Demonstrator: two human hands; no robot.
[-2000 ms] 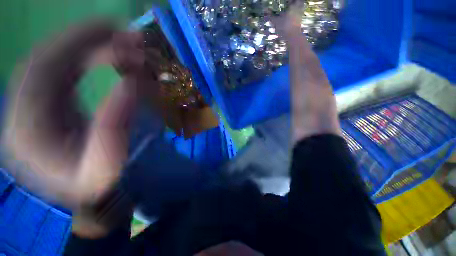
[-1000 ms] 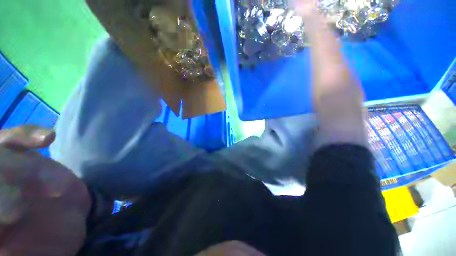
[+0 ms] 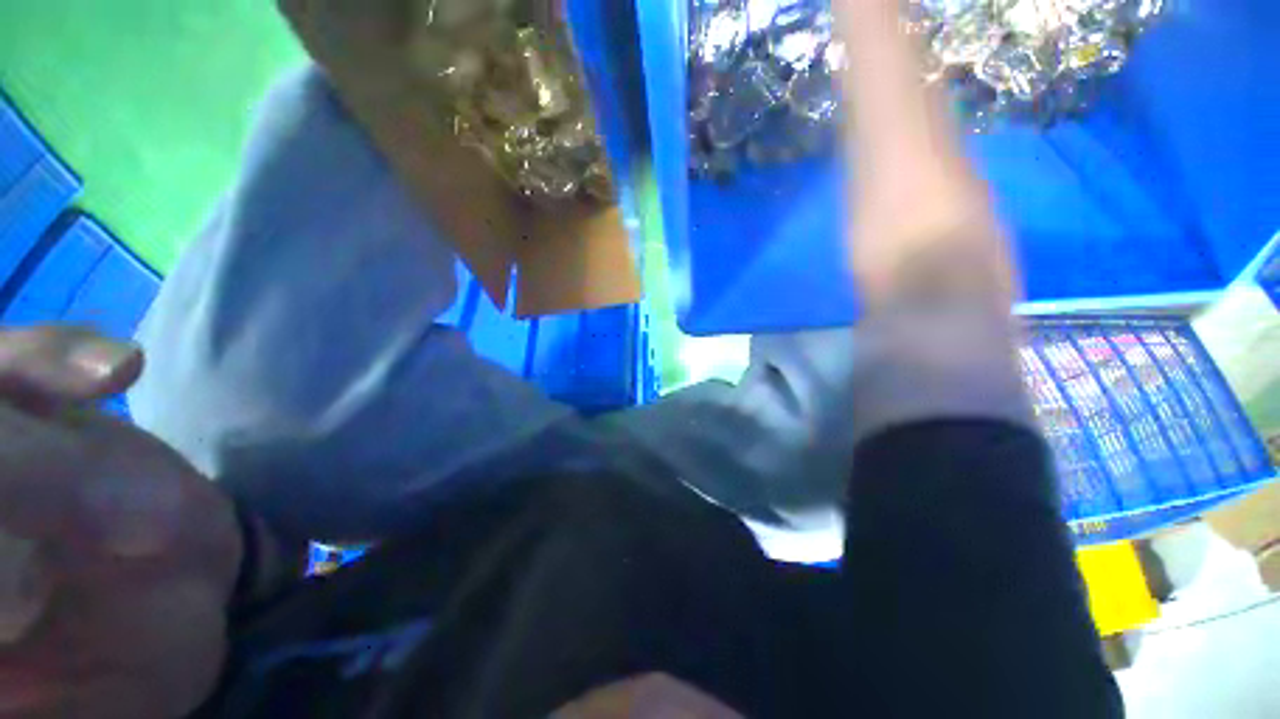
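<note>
Shiny clear and silvery small parts [image 3: 765, 91] lie in a heap in the deep blue crate [image 3: 772, 260] at the top right. My right hand [image 3: 912, 183] reaches over the crate's near wall to the heap; it is blurred and its fingers are cut off by the top edge. An open brown carton [image 3: 576, 267] stands left of the crate and holds glittering, yellowish parts [image 3: 541, 120]. My left hand [image 3: 105, 520] is large and close at the lower left, partly cut off by the frame edge; whether it holds anything does not show.
A slatted blue crate [image 3: 1137, 407] with whitish and reddish contents is at the right, with a yellow crate [image 3: 1119, 587] below it. More blue crates [image 3: 91, 302] stand at the left on the green floor [image 3: 155, 84]. My grey-blue trouser legs [image 3: 309, 309] are beside the carton.
My left hand has moved from a raised, blurred position down to the lower left. The view has shifted, so carton and crate sit higher. My right hand has stayed over the blue crate.
</note>
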